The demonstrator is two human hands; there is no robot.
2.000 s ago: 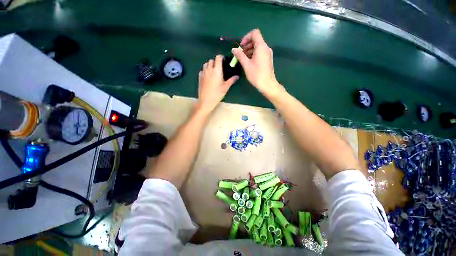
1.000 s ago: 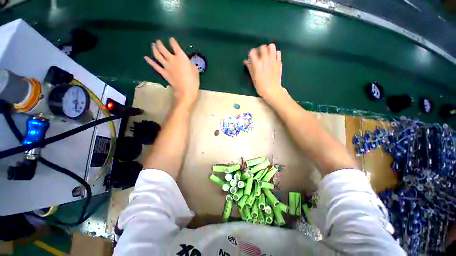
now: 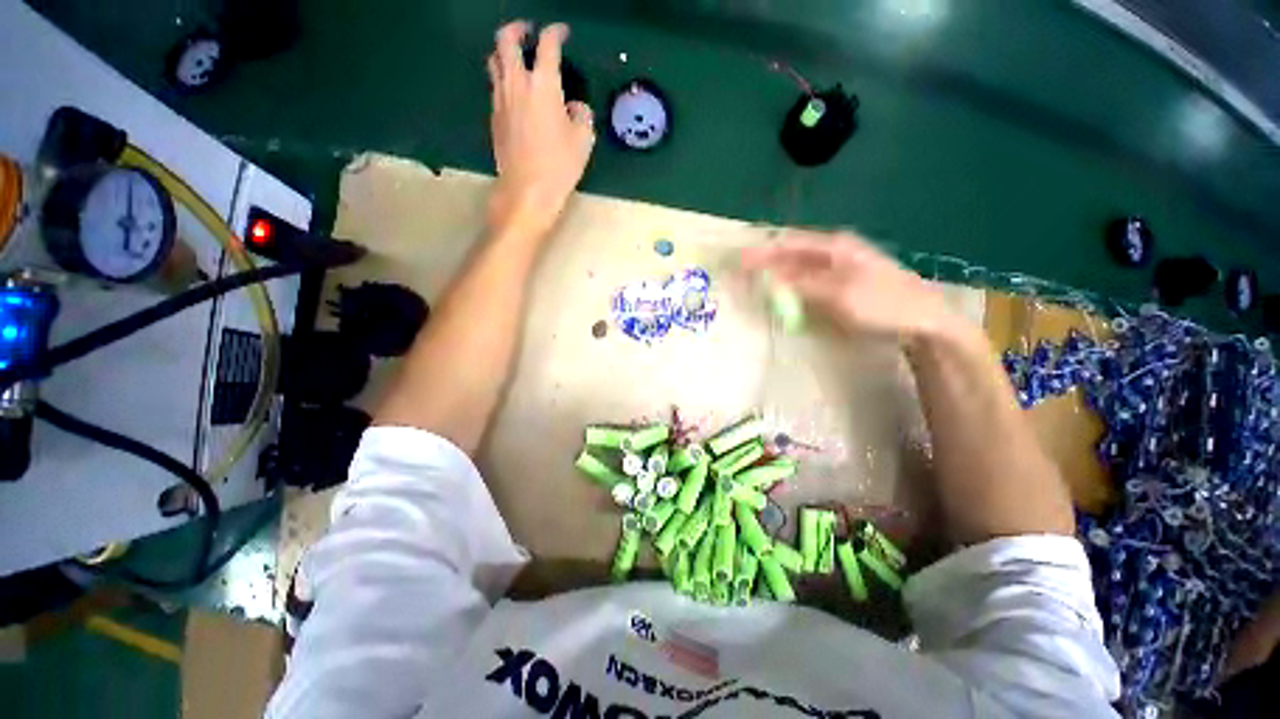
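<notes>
My left hand is over the green belt, its fingers around a black housing that they partly hide. My right hand, blurred, is above the right side of the cardboard with a green battery cell at its fingertips. A black housing on the belt has a green cell with red leads on it. A housing with a white face lies between the two. A loose pile of green cells lies nearest my body. Small blue-and-white boards lie mid-cardboard.
At left stands a white box with a gauge, hoses and a red lit switch. Black round parts are stacked beside it. A large tangled heap of blue boards lies at right. More housings sit on the belt.
My right hand has come back from the belt to above the cardboard and now holds a green cell. My left hand has moved up and slightly right. The belt housings have shifted right in view.
</notes>
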